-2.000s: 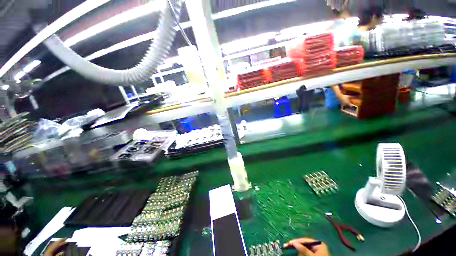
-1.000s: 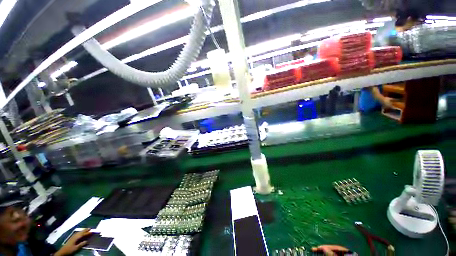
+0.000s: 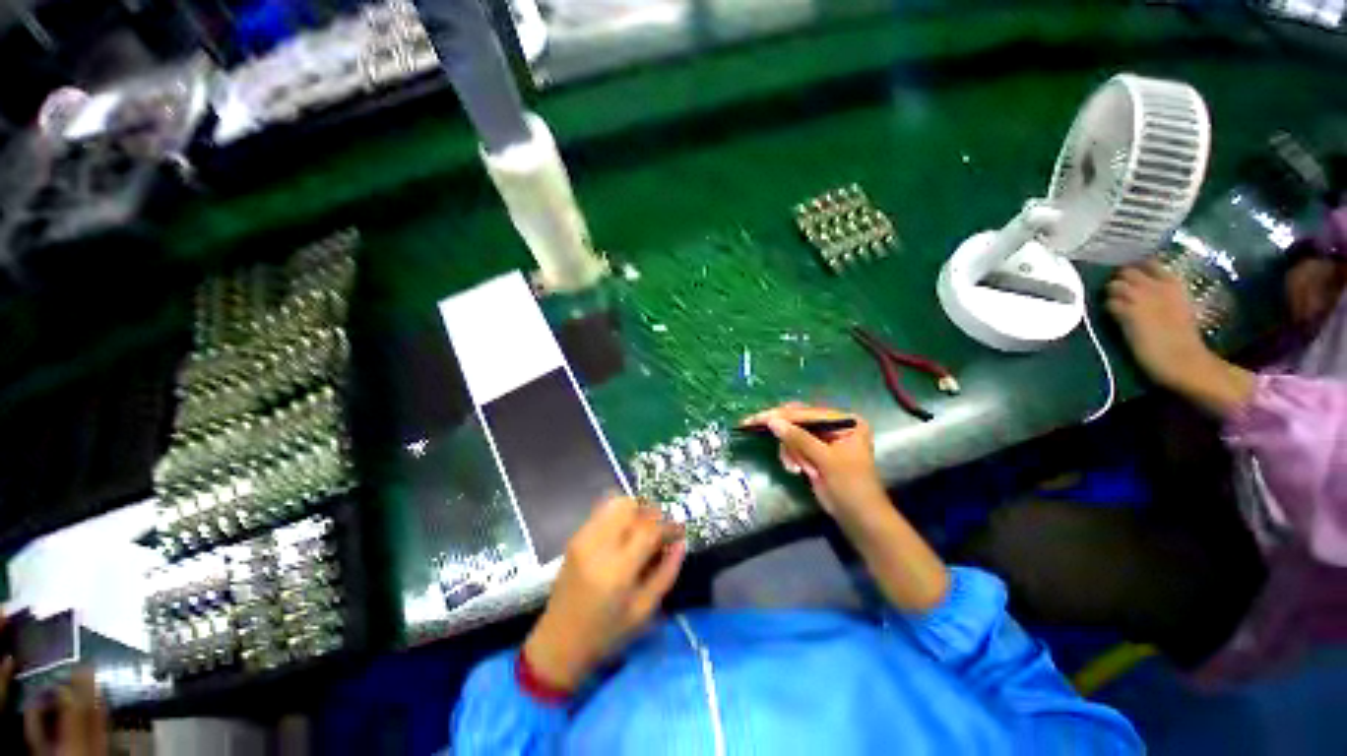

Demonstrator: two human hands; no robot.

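My right hand point(image 3: 830, 452) holds thin black tweezers point(image 3: 805, 427), their tip over the upper right side of a circuit board panel point(image 3: 694, 480). The panel lies on the green mat near its front edge. My left hand point(image 3: 609, 573), with a red band at the wrist, is at the panel's lower left side; its fingers are bent together and partly hide the panel's edge. I cannot tell if it grips the panel. The adhesive sheet point(image 3: 550, 443), dark grey below and white above, lies left of the panel and reaches under my left fingers.
Rows of panels point(image 3: 259, 399) stand at left. Loose green strips point(image 3: 709, 318), a small panel stack point(image 3: 845, 226), red-handled pliers point(image 3: 904, 369) and a white fan point(image 3: 1019, 288) lie beyond my hands. A whitish post point(image 3: 544, 207) stands behind the sheet. Other people's hands show at far right and lower left.
The view has tilted down and shifted, bringing my left hand, both blue sleeves and the whole panel into the picture. The tweezers in my right hand now show clearly.
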